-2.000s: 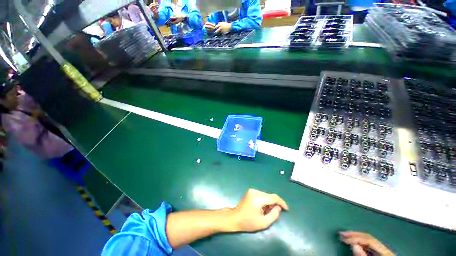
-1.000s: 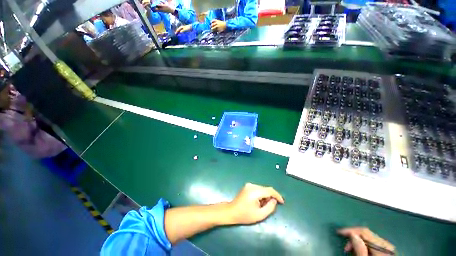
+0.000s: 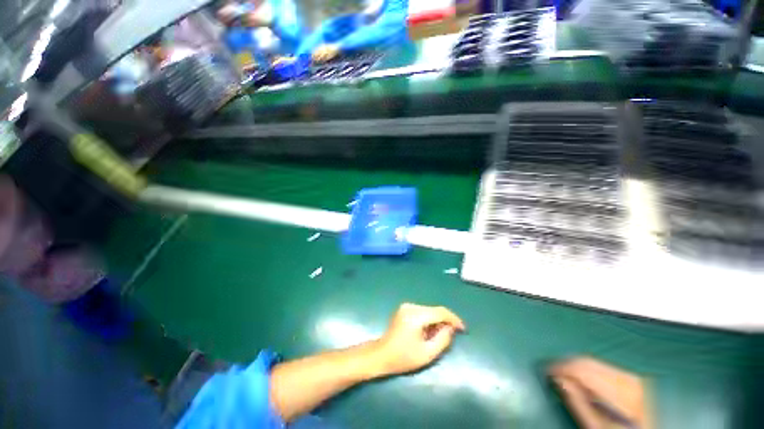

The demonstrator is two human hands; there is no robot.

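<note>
The frame is motion-blurred. My left hand [image 3: 416, 338] rests on the green bench [image 3: 251, 289] with its fingers curled and the fingertips close together; nothing shows in it. My right hand [image 3: 605, 392] is low at the right, blurred, near the bottom edge. It holds a thin dark tool that looks like tweezers [image 3: 613, 409]. The two hands are apart. A blue parts bin [image 3: 381, 222] with tiny pale bits stands beyond my left hand. Two blister trays of dark modules, the left one [image 3: 557, 180] and the right one [image 3: 699, 184], lie on a white board [image 3: 536, 281].
Tiny white scraps [image 3: 316, 272] lie near the bin. A white stripe [image 3: 251, 208] runs along the bench. A yellow-wrapped post [image 3: 106, 164] stands at the left. Across the line are people in blue sleeves [image 3: 360, 33], another module tray [image 3: 504, 39] and stacked clear trays [image 3: 658, 33].
The view has swung, so the bin, boards and trays sit further left and the picture is more blurred. My right hand shows more fully, while my left hand keeps its curled pose.
</note>
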